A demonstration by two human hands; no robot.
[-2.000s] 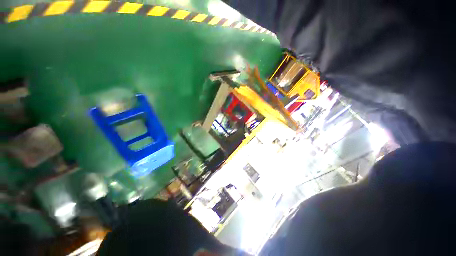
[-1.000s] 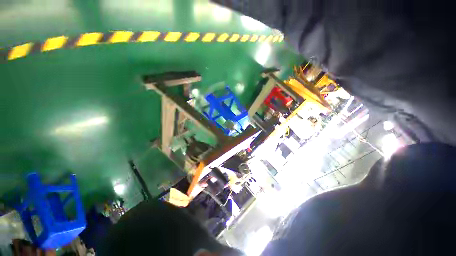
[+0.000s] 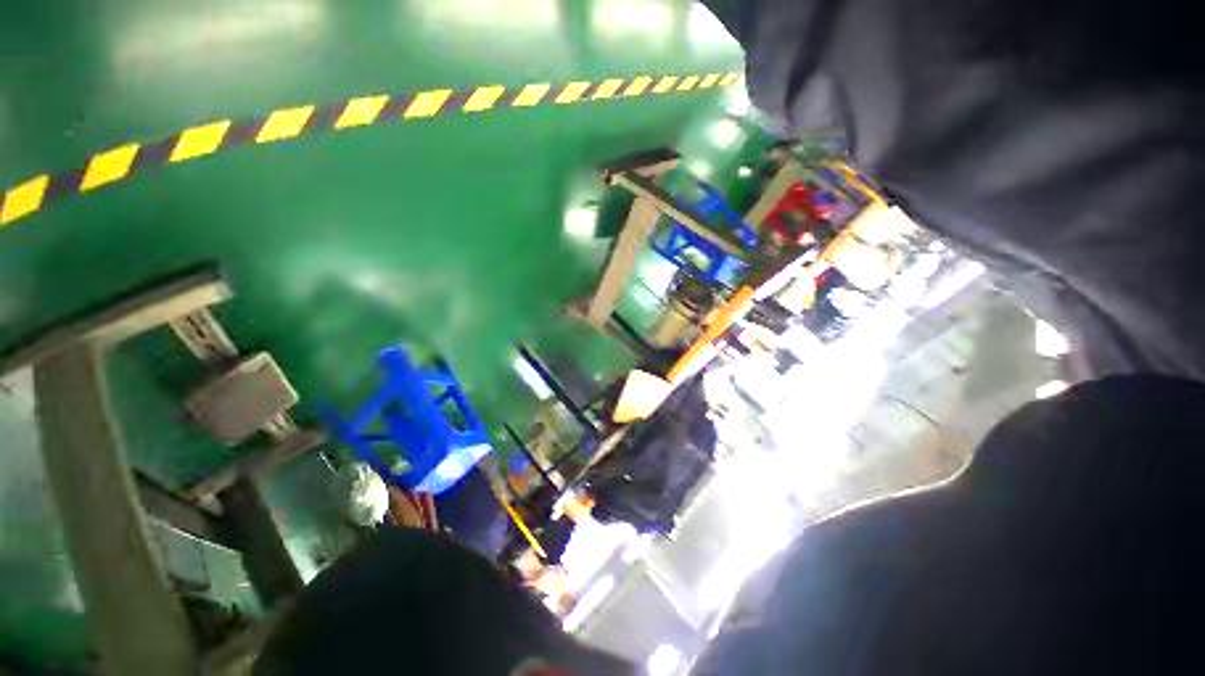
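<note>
No hand of mine shows in the picture. Dark clothing with folds fills the upper right. Two smooth black humps stand at the lower edge, a large one at the right and a smaller one at the centre left; what they are I cannot tell. Between them a brightly lit workbench runs slantwise, its top washed out by glare. A blue plastic stool stands on the green floor left of the bench, with its seat toward the lower right in this tilted view.
Grey-brown bench legs stand at the lower left, and another leg frame is farther off. A second blue stool and a red item lie beyond. Yellow-black hazard tape crosses the green floor.
The camera has moved along the bench. The stools and bench legs have shifted within the view, and large legs now show at the lower left. The dark clothing and humps stay nearly in place.
</note>
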